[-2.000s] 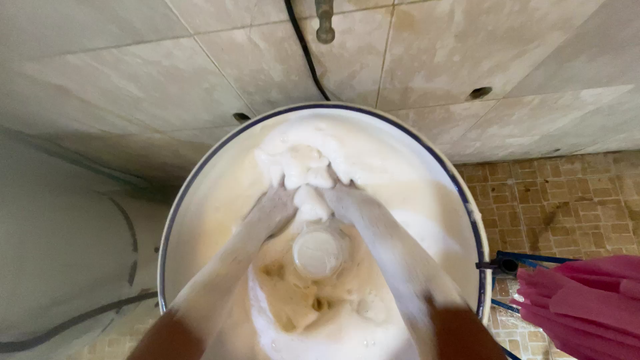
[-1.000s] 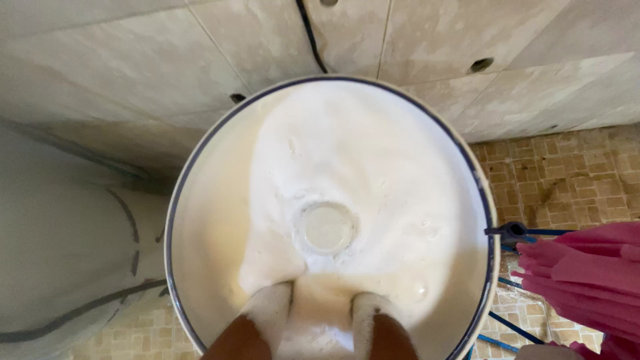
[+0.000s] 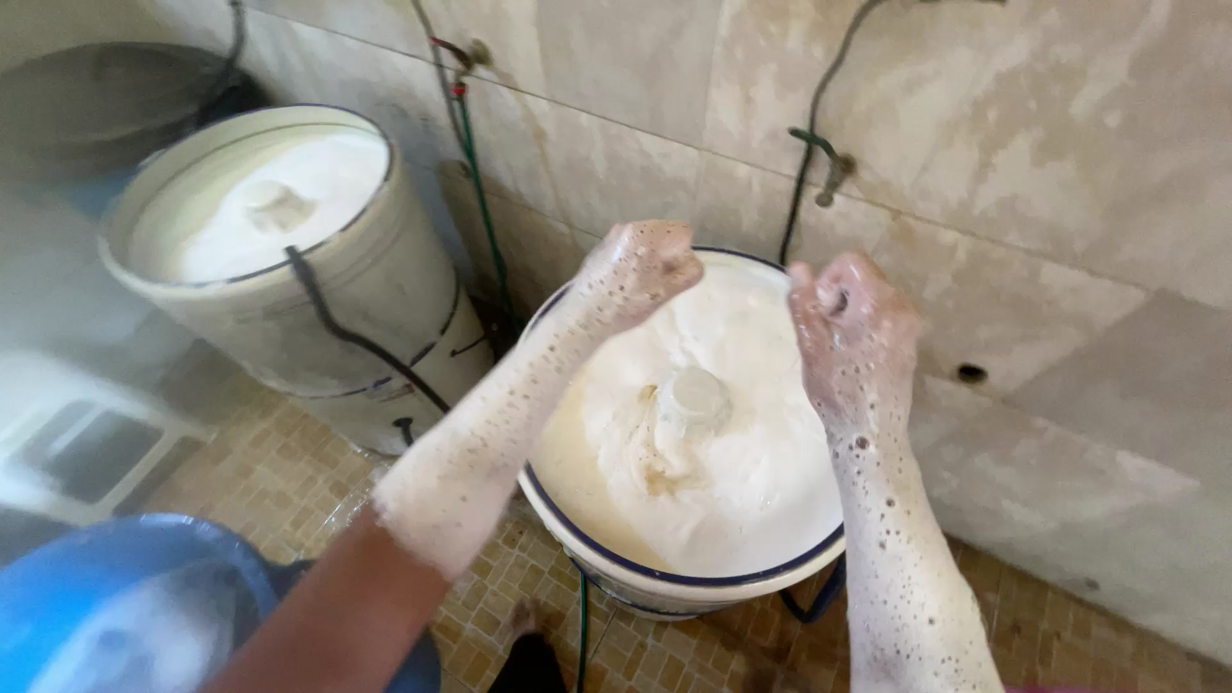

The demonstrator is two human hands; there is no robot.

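Note:
My left hand point(image 3: 647, 269) is curled into a fist above the far left rim of a round washing machine tub point(image 3: 674, 580), with foam over the hand and forearm. Across from it, my right hand point(image 3: 855, 322), also curled and wet with suds, is raised over the tub's right side. Nothing can be seen held in either. White foam point(image 3: 741, 500) fills the tub around a pale central agitator post point(image 3: 700, 399). The cloth or liquid under the foam is hidden.
A second foam-filled tub point(image 3: 385, 289) stands at the left, a black hose over its rim. A blue plastic basin point(image 3: 144, 539) is at lower left. Taps point(image 3: 472, 56) point(image 3: 835, 173) project from the tiled wall. A foot point(image 3: 525, 618) shows on the tiled floor.
Both hands were down in the foam and are now raised above the tub, curled. The view has swung widely, bringing in the second tub and the blue basin.

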